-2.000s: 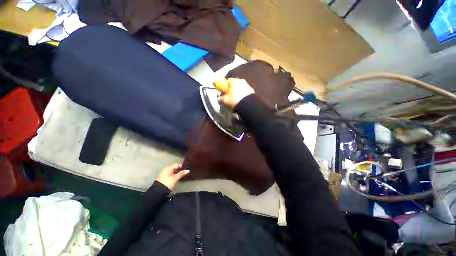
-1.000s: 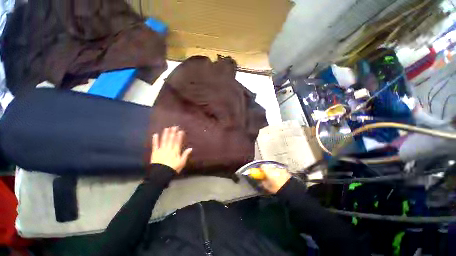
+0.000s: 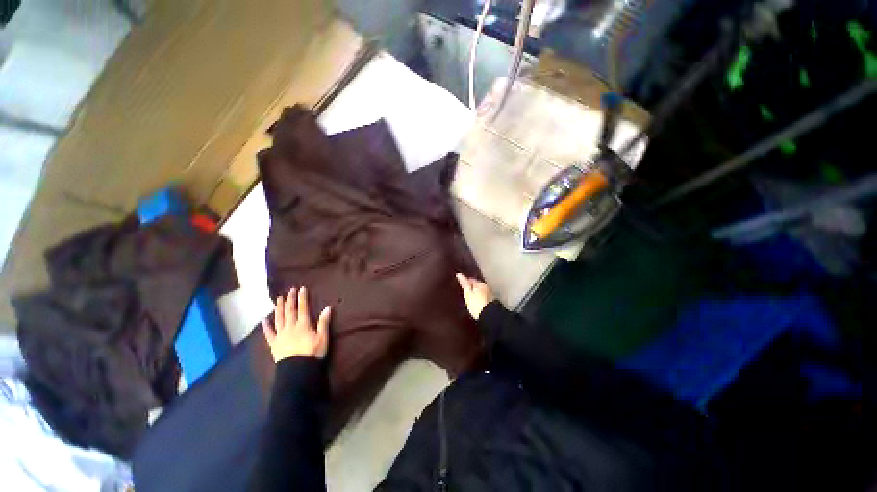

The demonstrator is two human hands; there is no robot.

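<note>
A dark brown garment [image 3: 356, 250] lies draped over the end of the navy padded board [image 3: 207, 423] and onto the table. My left hand [image 3: 297, 329] lies flat on the garment with fingers spread. My right hand [image 3: 474, 293] is at the garment's right edge; its fingers are partly hidden, and whether it pinches the cloth cannot be told. The steam iron [image 3: 574, 207], with an orange handle, rests on the pale pad [image 3: 519, 144] at the right, with no hand on it.
A dark brown heap of garments [image 3: 106, 317] lies at the left, with a blue block [image 3: 202, 336] beside it. Tan cardboard [image 3: 192, 106] stands along the far edge. Hoses [image 3: 517, 48] hang at the upper right. White cloth [image 3: 48, 432] is at the lower left.
The view has turned to the right. My right hand has let go of the iron, which now rests on the pad, and has come to the garment. My left hand stays on the garment.
</note>
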